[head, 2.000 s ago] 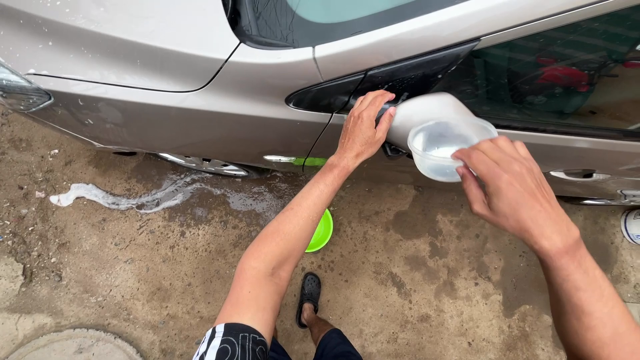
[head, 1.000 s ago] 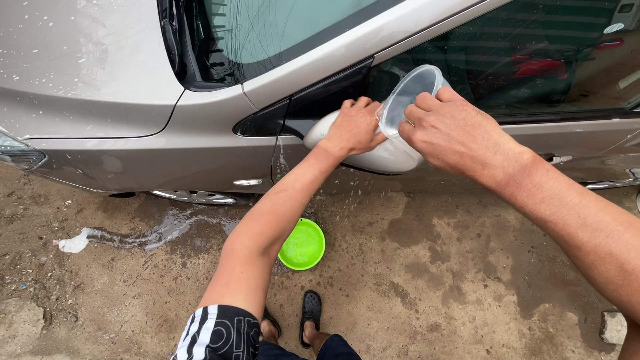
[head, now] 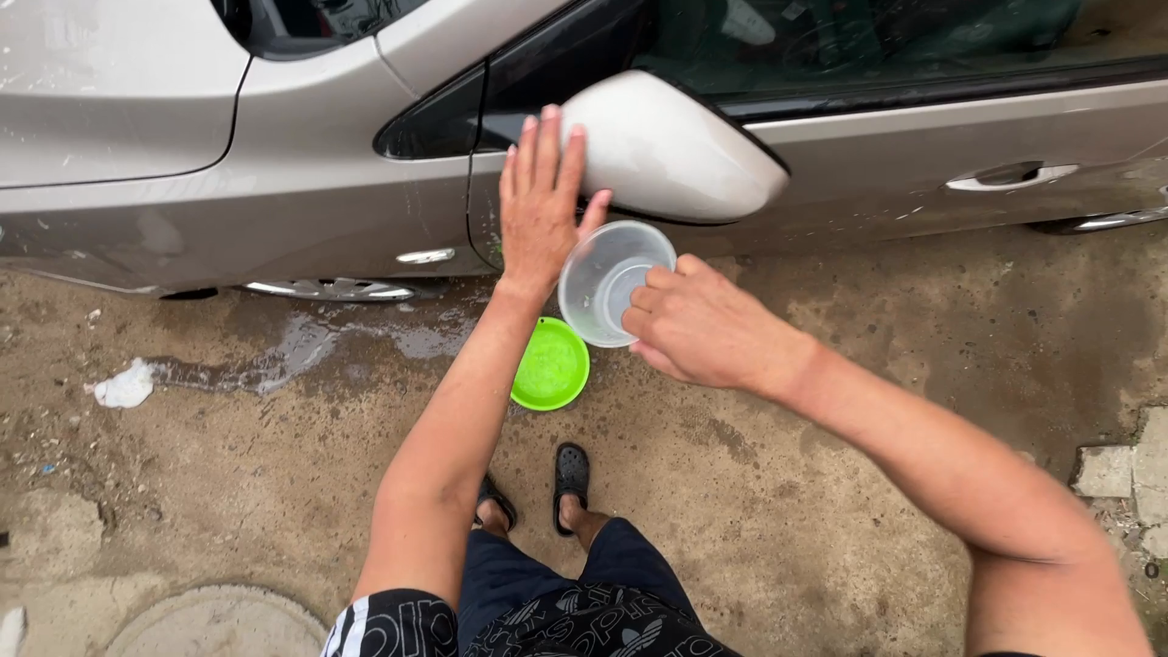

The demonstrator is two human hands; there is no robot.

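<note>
My left hand [head: 545, 196] lies with its fingers spread at the inner edge of the car's wing mirror housing [head: 671, 151], near the front door. Just below the mirror, my right hand [head: 693, 319] grips a clear plastic tub [head: 613, 285] by its rim. The tub is tilted, and its inside faces up toward me. On the ground under my left forearm sits a bright green basin [head: 551, 365] with some liquid in it, partly covered by the arm.
The silver car [head: 338, 214] spans the upper view, with its door handle [head: 1013, 177] at right. A wet streak [head: 301, 351] runs to white foam [head: 125, 384] on the ground. Concrete blocks [head: 1106, 471] lie at right, a round cover [head: 219, 625] at lower left.
The tub has come down from above the mirror to below it, still in my right hand. My left hand has shifted from the top of the mirror housing to its inner edge.
</note>
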